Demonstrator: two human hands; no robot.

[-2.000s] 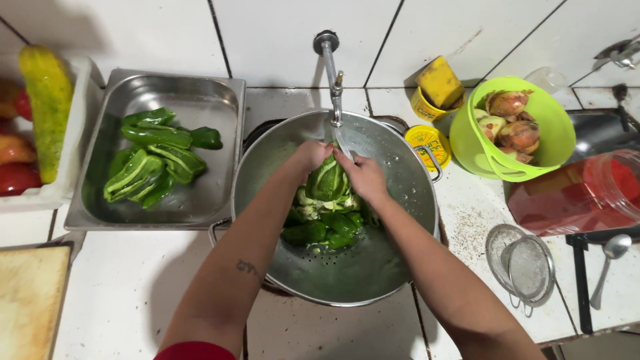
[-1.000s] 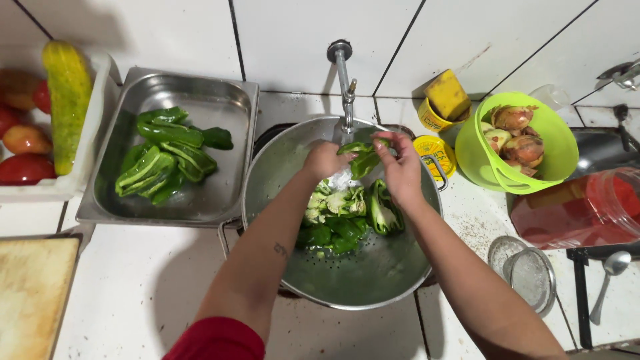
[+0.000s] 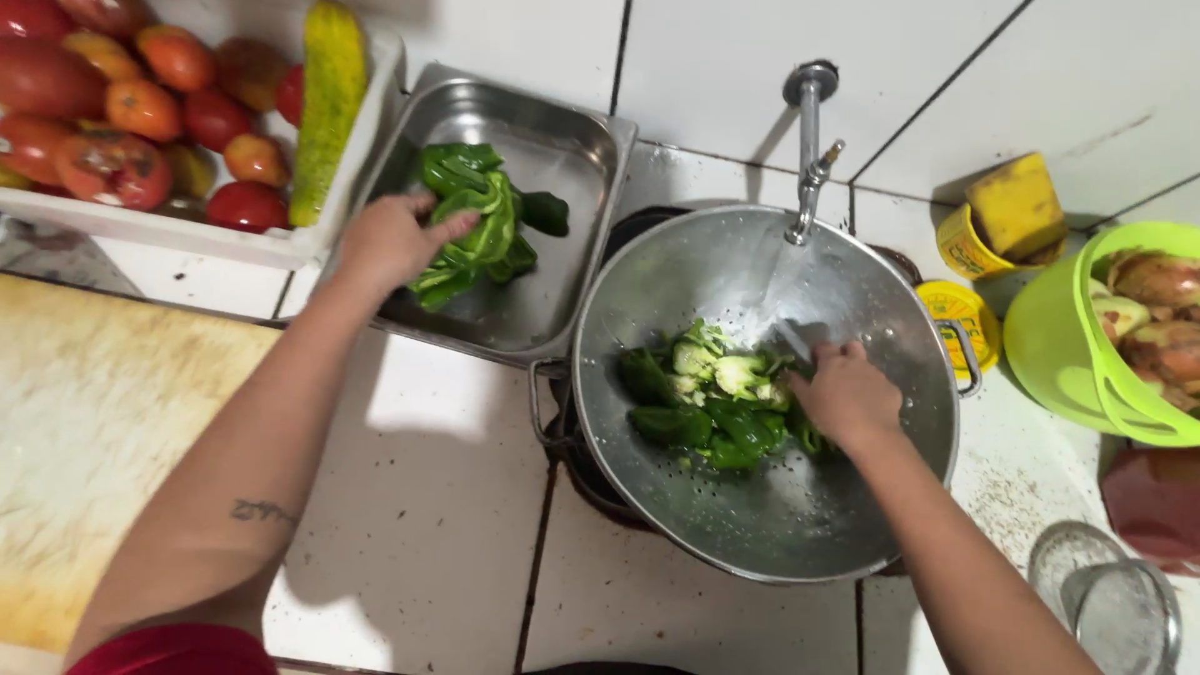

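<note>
My left hand (image 3: 398, 239) is over the stainless steel pan, thumb and fingers around a cut green bell pepper (image 3: 483, 220); more green pepper pieces lie beneath it. My right hand (image 3: 848, 394) reaches into the large metal colander (image 3: 806, 525), its fingertips at the right side of the peppers there, partly hidden. Whether it grips a piece cannot be told. Dark green pepper pieces (image 3: 670, 425) and pale seedy pepper cores (image 3: 741, 375) lie in the colander. Water runs into it from the wall tap (image 3: 811, 173).
A white crate (image 3: 281, 246) of tomatoes and a yellow-green cucumber-like vegetable stands at upper left, above a worn cutting board (image 3: 122, 450). On the right are a yellow sponge (image 3: 1017, 206) in a tub, a lime-green basket (image 3: 1050, 347) of onions and metal strainers (image 3: 1120, 609).
My left hand has moved left from the colander to the steel pan, with a pepper at its fingers. My right hand has lowered into the colander. The view has shifted left.
</note>
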